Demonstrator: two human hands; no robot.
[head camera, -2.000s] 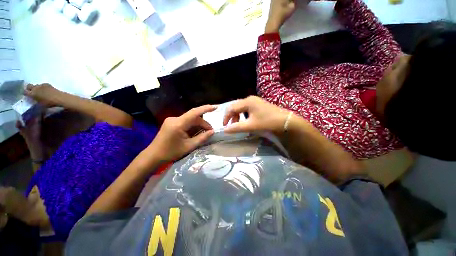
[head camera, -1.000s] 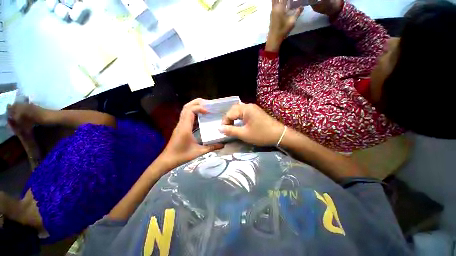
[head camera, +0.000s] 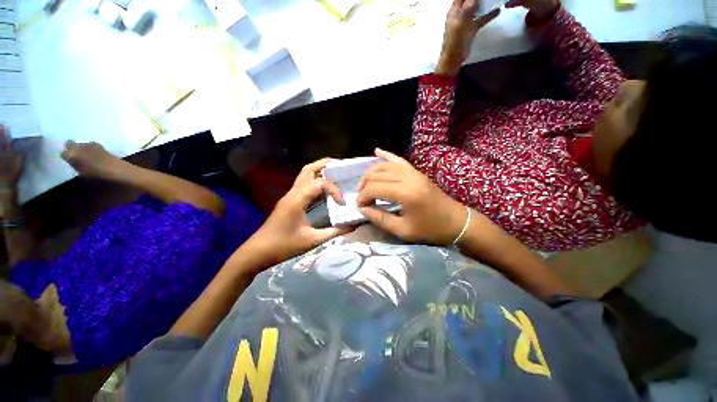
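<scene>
A small white carton (head camera: 343, 210) is held in front of my chest, off the table. It looks open at the top, with a pale flap or inner side showing at its far edge. My left hand (head camera: 303, 206) grips its left side, with the thumb below and fingers over the near face. My right hand (head camera: 405, 198) is on its right side, with fingers bent over the carton. The right fingers hide part of the carton, and I cannot tell what is inside.
The white table (head camera: 346, 55) lies ahead. An open white carton (head camera: 277, 78) stands near its edge, beside yellow label sheets (head camera: 229, 118). More white cartons (head camera: 233, 20) lie behind. A person in purple (head camera: 134, 267) is close on the left; one in red pattern (head camera: 519, 157) on the right.
My right hand has spread further over the carton, and my left fingers have moved onto its face. The left person's arms have shifted; the right person's hands have moved slightly.
</scene>
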